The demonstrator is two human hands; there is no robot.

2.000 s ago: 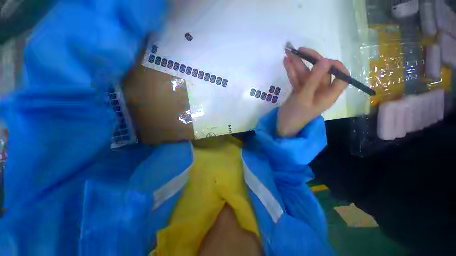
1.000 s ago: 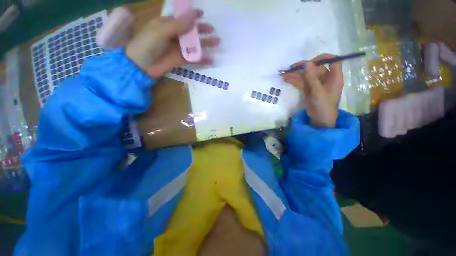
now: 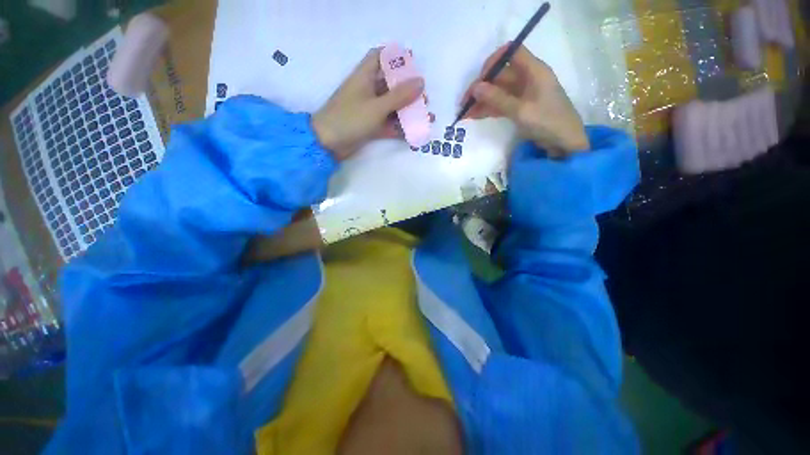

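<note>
My left hand [image 3: 366,107] holds a pink housing [image 3: 410,111] over the white board [image 3: 355,191]. Small dark marks show near the housing's upper end. My right hand [image 3: 524,96] holds a thin black stick tool [image 3: 511,53] like a pen, its tip down beside a short group of small dark adhesive pieces [image 3: 448,149]. The housing's lower end partly covers this group. Another dark piece [image 3: 281,58] lies alone at the board's upper left. Whether the tip touches a piece, I cannot tell.
A full sticker sheet [image 3: 84,147] lies at left on brown cardboard [image 3: 191,44], with a pink housing [image 3: 139,55] at its upper edge. At right, a row of pink housings [image 3: 726,129] sits by shiny clear plastic [image 3: 653,67]. Dark clothing [image 3: 710,267] shows at lower right.
My left hand has brought the pink housing right and down, close to the short group of pieces. The tool's tip has moved to that group and its rear end points up. The view has shifted.
</note>
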